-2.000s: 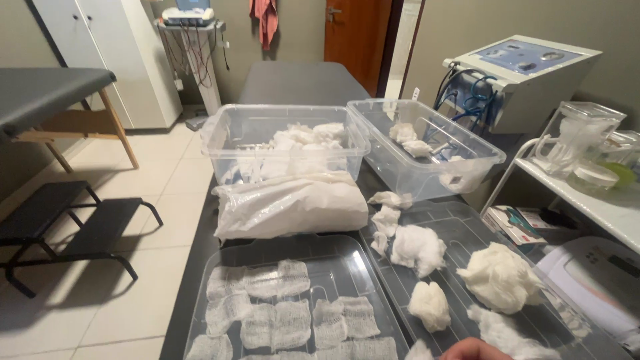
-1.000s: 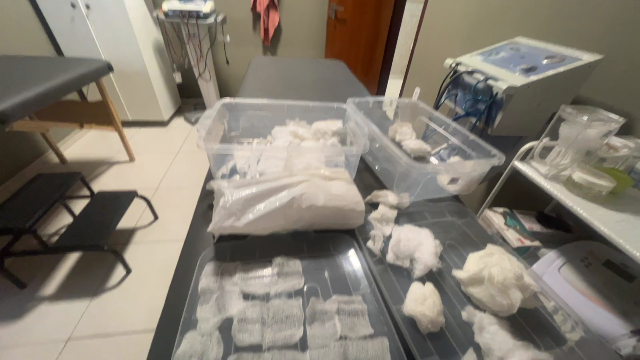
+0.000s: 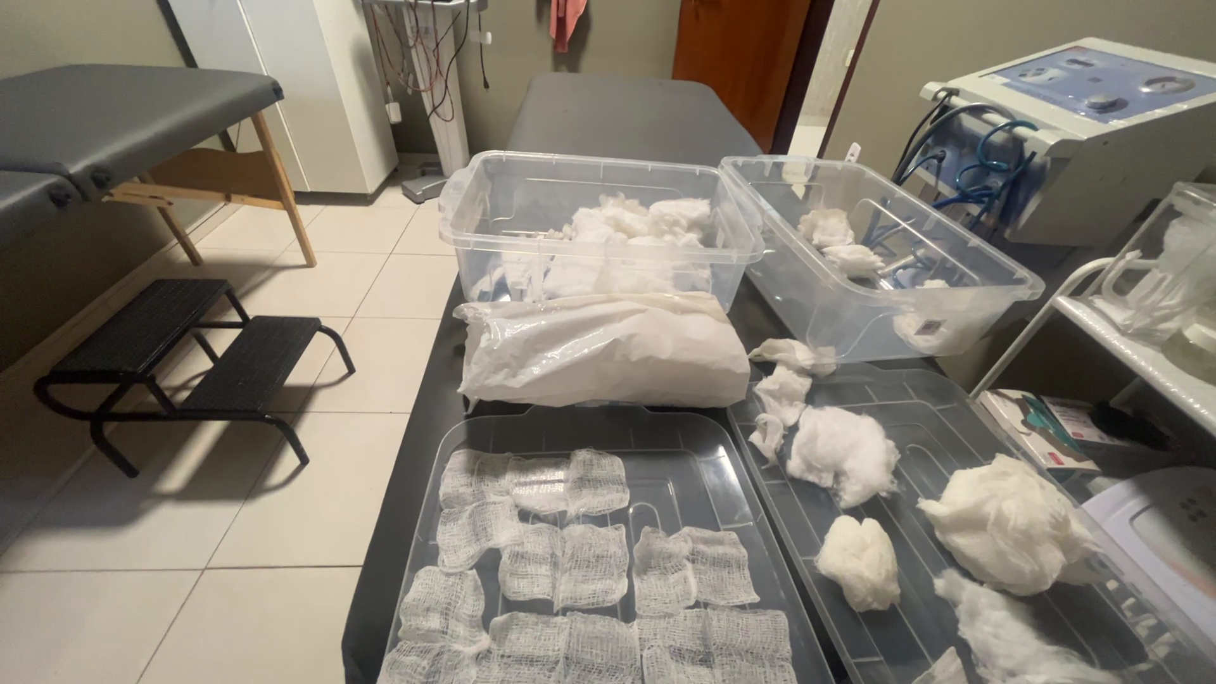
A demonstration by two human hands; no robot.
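Observation:
Neither of my hands shows in the head view now. Several gauze pads (image 3: 563,567) lie spread on a clear plastic lid (image 3: 708,465) at the lower middle. Beside it on the right, a second clear lid (image 3: 926,399) carries cotton wads, among them a white one (image 3: 844,454), a small cream one (image 3: 859,562) and a large cream one (image 3: 1007,522). A white plastic package (image 3: 603,350) lies behind the gauze lid. Behind the package stands a clear plastic bin (image 3: 598,169) with cotton in it. To its right, another clear bin (image 3: 950,233) holds a few cotton pieces.
Everything rests on a dark padded table (image 3: 627,114). On the left are a black two-step stool (image 3: 256,361) and a grey massage table (image 3: 142,109). At right stand a device with blue tubes (image 3: 1073,123) and a white cart (image 3: 1140,347) with a clear container.
A hand at the bottom edge two seconds ago has gone out of view. The camera view has tilted down and shifted a little. The gauze and cotton look unmoved.

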